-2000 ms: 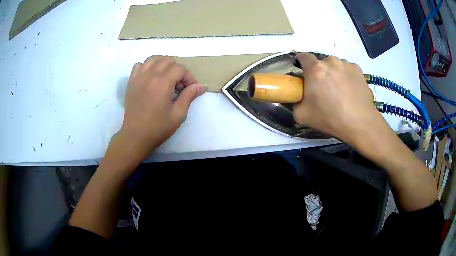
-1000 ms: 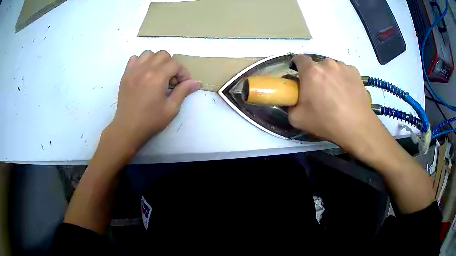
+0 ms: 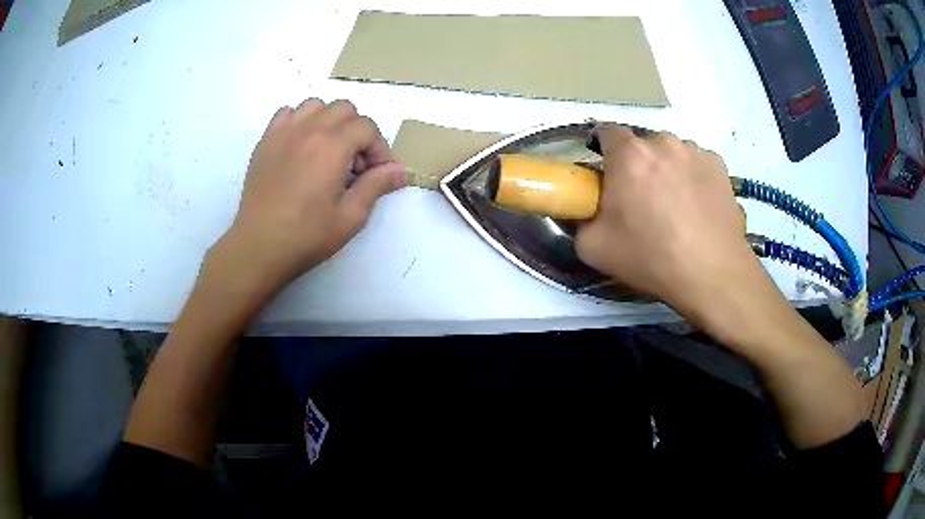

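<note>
A khaki fabric piece (image 3: 442,148) lies on the white table, partly under the steam iron (image 3: 538,238). My left hand (image 3: 316,188) pinches the near left end of the piece between thumb and fingers, at a narrow folded edge (image 3: 422,180) just left of the iron's point. My right hand (image 3: 669,208) is shut around the iron, behind its yellow-orange wooden handle front. The iron's point faces left and its soleplate covers the right part of the piece, which is hidden.
A stack of khaki pieces (image 3: 507,56) lies beyond the iron. A second khaki pile (image 3: 89,16) is at the far left. A dark iron rest (image 3: 786,76) with red marks is at the far right. Blue hoses (image 3: 801,208) trail off right. The table's front edge (image 3: 406,327) runs below my hands.
The view has shifted, so the stack and rest appear lower and further right. The iron's point and my left hand have moved left along the piece, and less fabric shows between them.
</note>
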